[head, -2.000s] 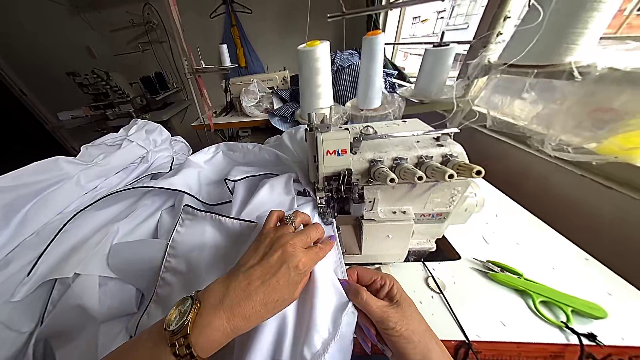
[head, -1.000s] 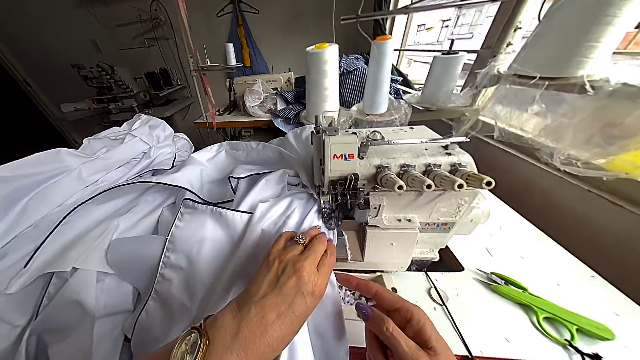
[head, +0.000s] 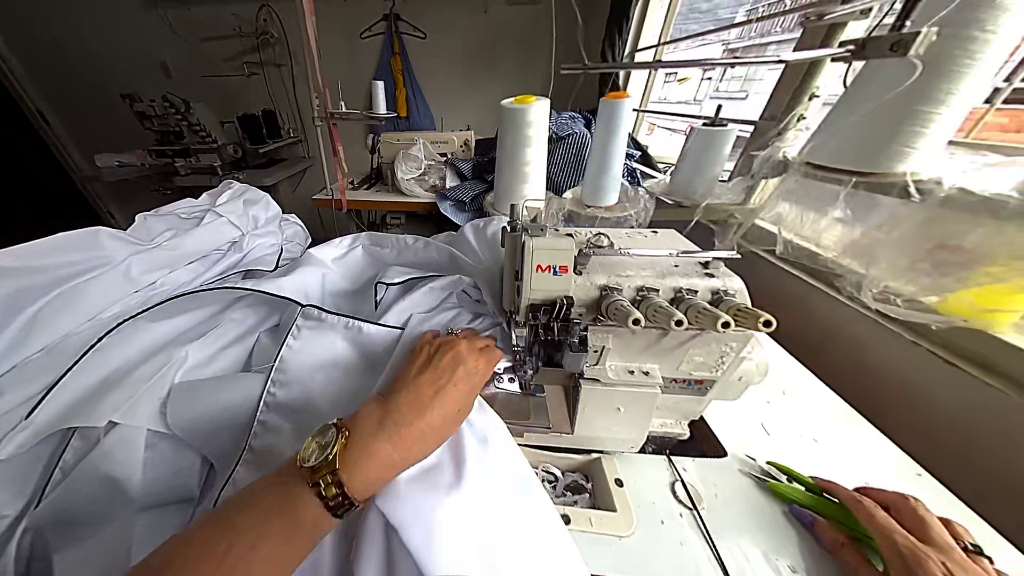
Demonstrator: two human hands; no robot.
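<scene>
My left hand (head: 436,392), with a ring and a gold watch at the wrist, lies on the white fabric with black piping (head: 320,368), its fingertips close to the presser foot of the overlock sewing machine (head: 632,320). Whether it pinches the cloth is hidden. At the lower right, my right hand (head: 904,528) rests over the green-handled scissors (head: 816,500), which lie on the white table with their metal tips pointing left. Its fingers touch the green handles; how firmly they close cannot be seen.
A scrap bin (head: 612,500) holding thread and cloth bits is set in the table (head: 664,552) before the machine. A black cord (head: 696,512) lies right of it. Thread cones (head: 522,156) stand behind the machine. A wall and window sill run along the right.
My right hand has left the fabric's edge by the machine and moved right onto the scissors. My left hand has moved up the cloth, nearer the presser foot.
</scene>
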